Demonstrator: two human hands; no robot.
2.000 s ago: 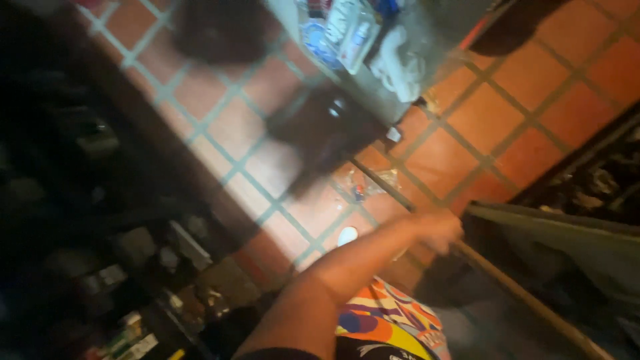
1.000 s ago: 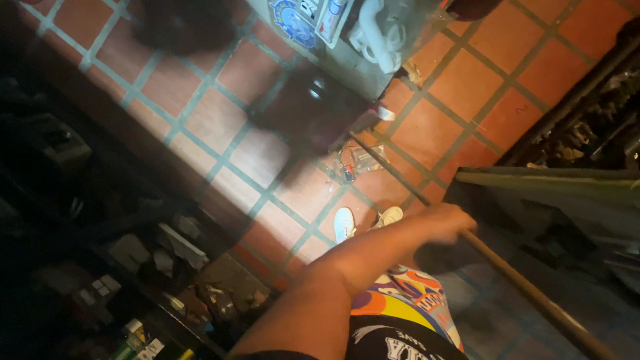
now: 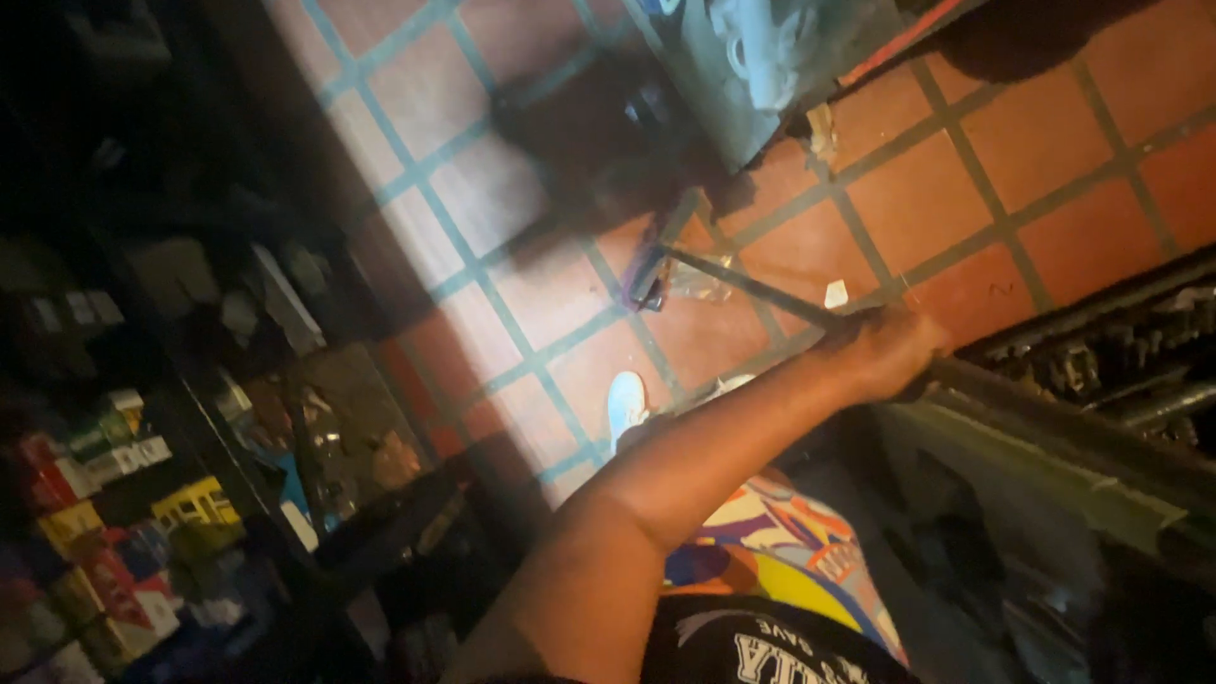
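Note:
My left hand (image 3: pixel 898 351) is closed around the long handle (image 3: pixel 760 290) of a broom. My left arm reaches across in front of my body from the bottom of the view. The handle runs from the lower right to the broom head (image 3: pixel 646 271), which rests on the tiled floor with a purplish edge of bristles. Against the head's right side lies a crumpled clear plastic wrapper (image 3: pixel 703 275) with small dark bits. A white scrap (image 3: pixel 836 293) lies on the floor nearer my hand. My right hand is out of view.
A bin or crate with pale items (image 3: pixel 760 57) stands at the top. Dark shelving with small coloured packages (image 3: pixel 123 579) lines the left. A greenish panel edge (image 3: pixel 1045 465) and a dark rack are at the right. My white shoe (image 3: pixel 625 404) stands below the broom head.
The broom head has come out of the dark shadow beside the bin and now sits left of the wrapper. My left hand stays on the handle. The view has shifted.

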